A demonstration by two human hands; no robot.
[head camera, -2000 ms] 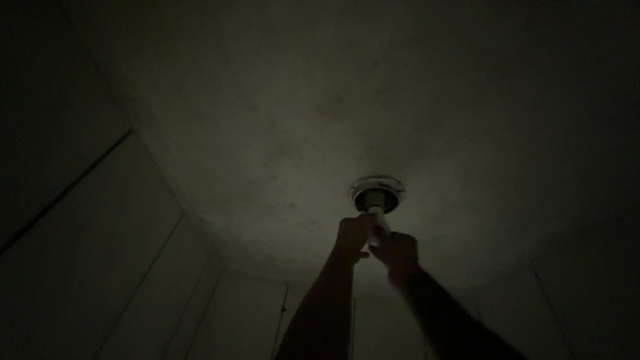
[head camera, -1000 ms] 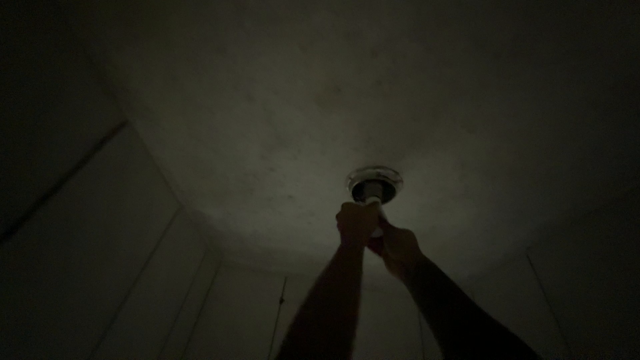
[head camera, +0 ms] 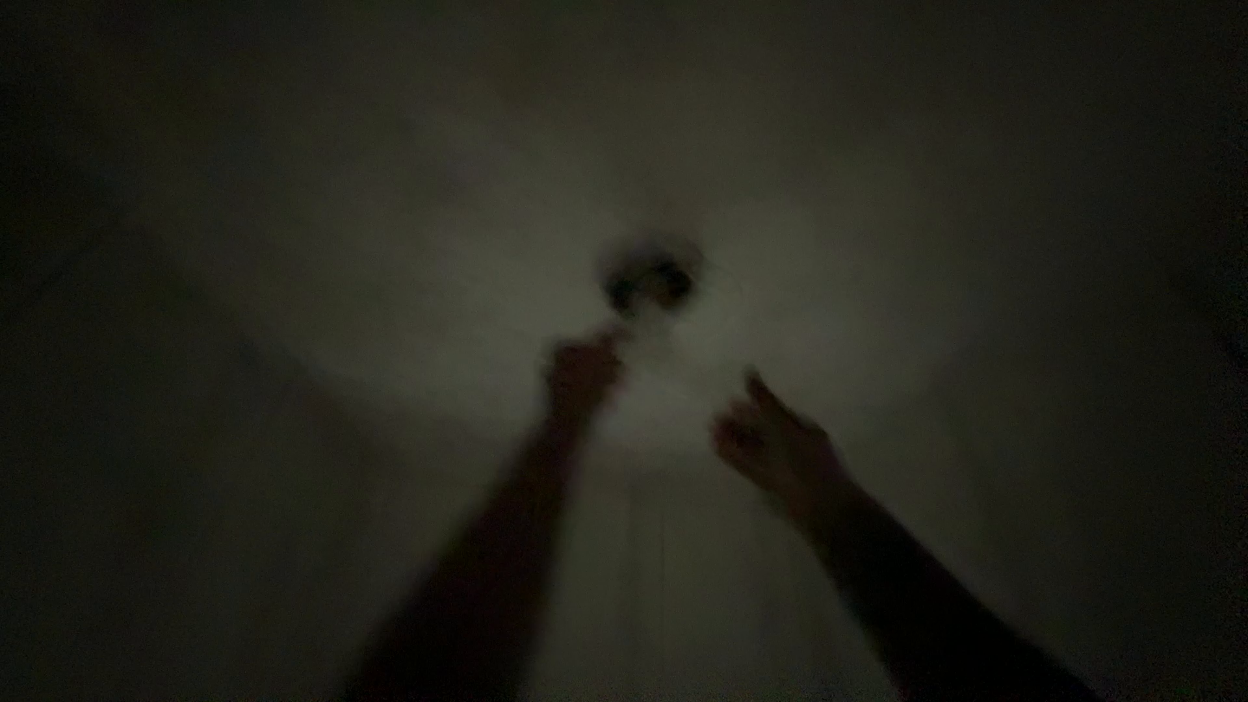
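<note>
The view is dark and badly blurred. A round ceiling light fixture [head camera: 651,271] shows near the middle, with dark openings in its underside. A pale part [head camera: 651,327], too blurred to name, hangs just below it. My left hand [head camera: 583,372] is raised at the lower left of the fixture, fingers bent, its fingertips close to the pale part; whether it grips that part is not clear. My right hand [head camera: 775,444] is apart from the fixture, lower and to the right, one finger pointing up and the others curled, with nothing visible in it.
The pale ceiling [head camera: 439,244] spreads around the fixture. Below it stands a wall [head camera: 663,575] with faint vertical lines. A darker wall [head camera: 146,439] rises on the left, and the right side lies in shadow.
My right hand has come away from the fixture and moved down to the right. Both hands were together just under the fixture before; my left has shifted a little left. The view has shifted and blurred.
</note>
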